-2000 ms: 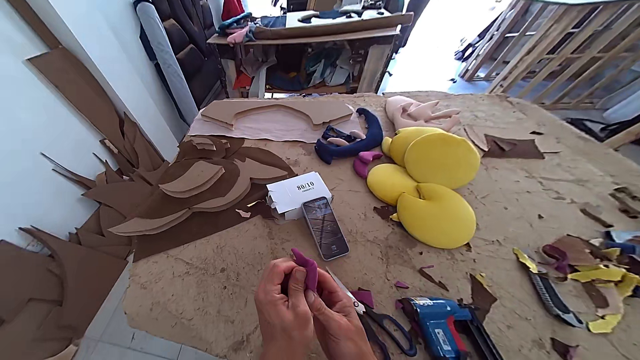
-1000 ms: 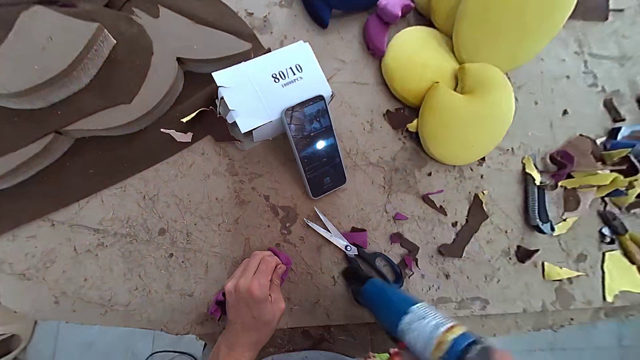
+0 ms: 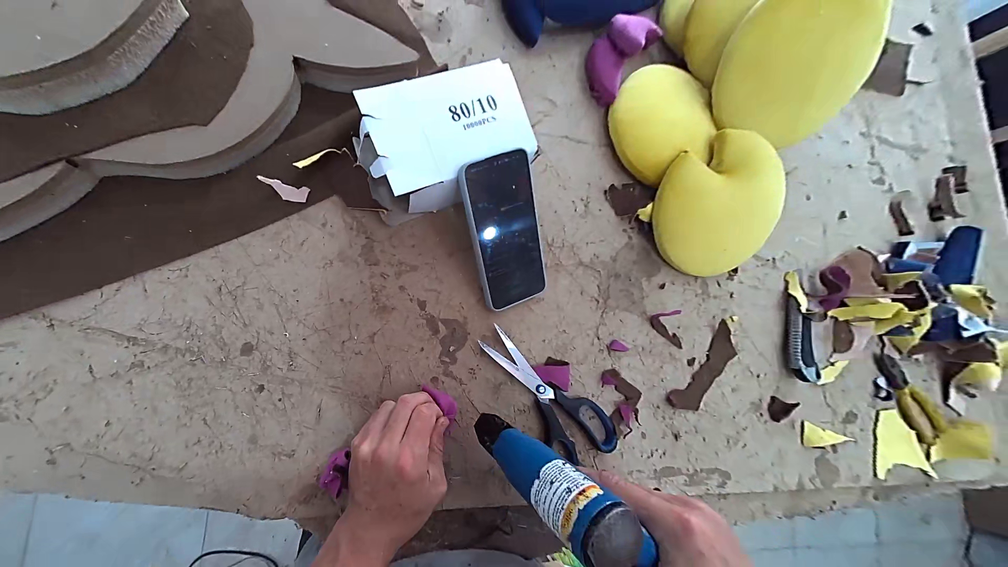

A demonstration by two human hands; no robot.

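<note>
My left hand (image 3: pixel 400 461) presses a small purple fabric-covered piece (image 3: pixel 442 403) onto the worktable near its front edge; purple fabric also shows on the other side of the hand. In my right hand (image 3: pixel 677 524) is a blue staple gun (image 3: pixel 524 465), its black nose pointing toward the purple piece, a short gap away. Scissors (image 3: pixel 542 387) with dark handles lie with blades apart just beyond the gun. A smartphone (image 3: pixel 504 236) leans on a torn white cardboard box (image 3: pixel 480 118). Yellow padded shapes (image 3: pixel 720 209) and a curved purple padded piece (image 3: pixel 606 67) rest farther back.
Brown foam shapes (image 3: pixel 189 126) lie on dark material at the left. Fabric scraps (image 3: pixel 898 307) in yellow, brown and blue are heaped at the right, with a utility knife (image 3: pixel 802 339) and a yellow-handled tool (image 3: pixel 913 405) among them. A dark blue padded piece (image 3: pixel 587 9) is at the top.
Both hands held the purple piece together; now only my left hand is on it, down on the table. My right hand has picked up the staple gun. The view has tilted down.
</note>
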